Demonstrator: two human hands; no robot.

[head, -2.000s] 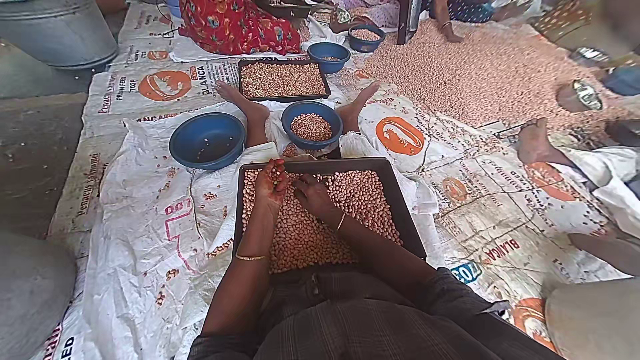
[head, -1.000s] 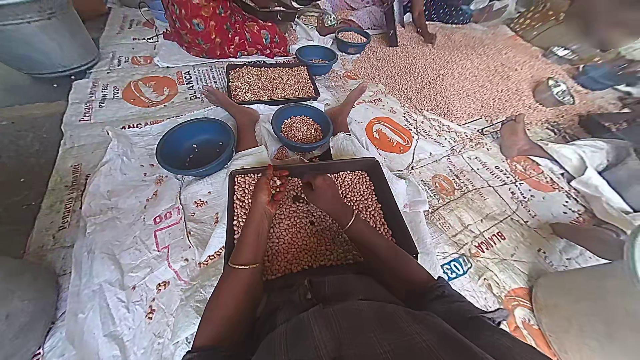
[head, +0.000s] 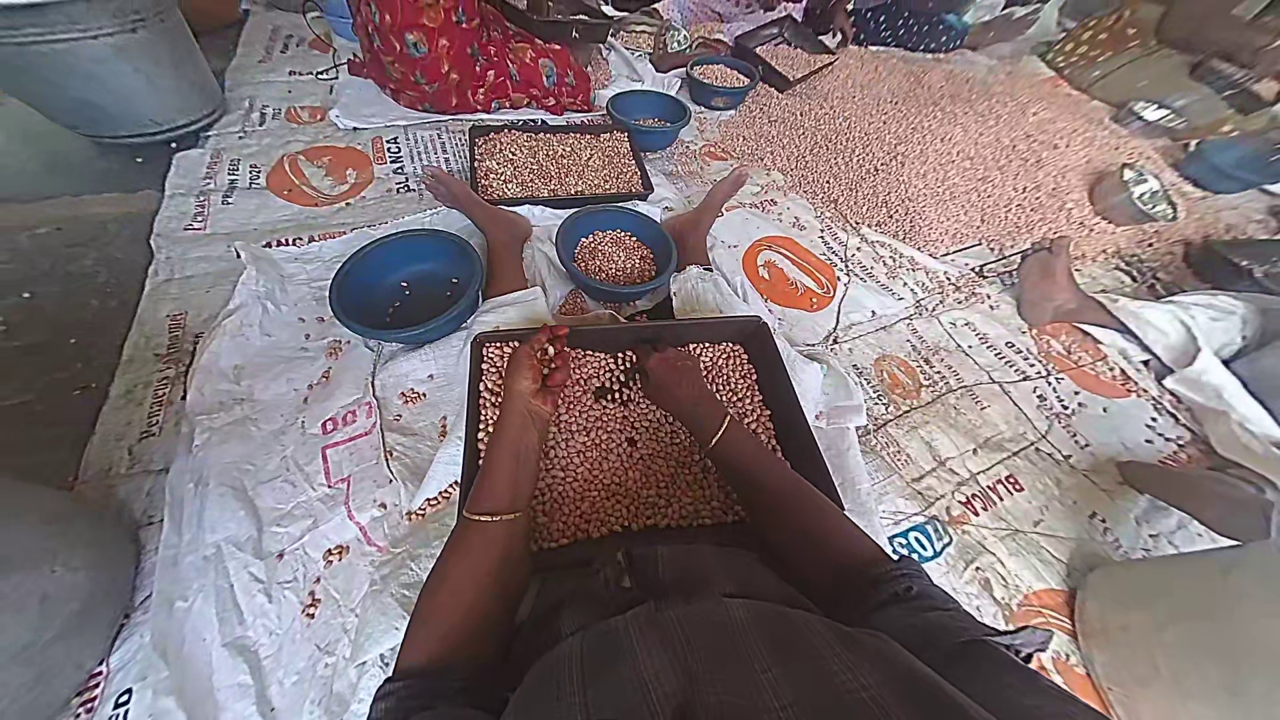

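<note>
A dark rectangular tray [head: 800,440] rests on my lap, covered with reddish-brown nuts or kernels [head: 630,480]. Over its upper left part, my left hand [head: 537,370] is palm up with curled fingers, holding a few kernels. My right hand [head: 675,378] reaches down to the kernels at the tray's upper middle; its fingertips are hard to make out, and so is anything between them. Beyond the tray, between my feet, stands a blue bowl [head: 575,275] partly filled with kernels. To its left, a larger blue bowl [head: 407,285] has only a few pieces inside.
Past my feet lies another dark tray [head: 645,175] of paler kernels, beside a small blue bowl [head: 648,118]. A wide heap of kernels [head: 900,140] spreads at the upper right, near other seated people. Metal tubs [head: 120,70] stand at the edges. Printed sacks [head: 290,450] cover the floor.
My right hand has shifted a little rightward from my left hand, and it is lower over the kernels than two seconds ago. At the top right, a dark tray near another person is now tilted over the heap.
</note>
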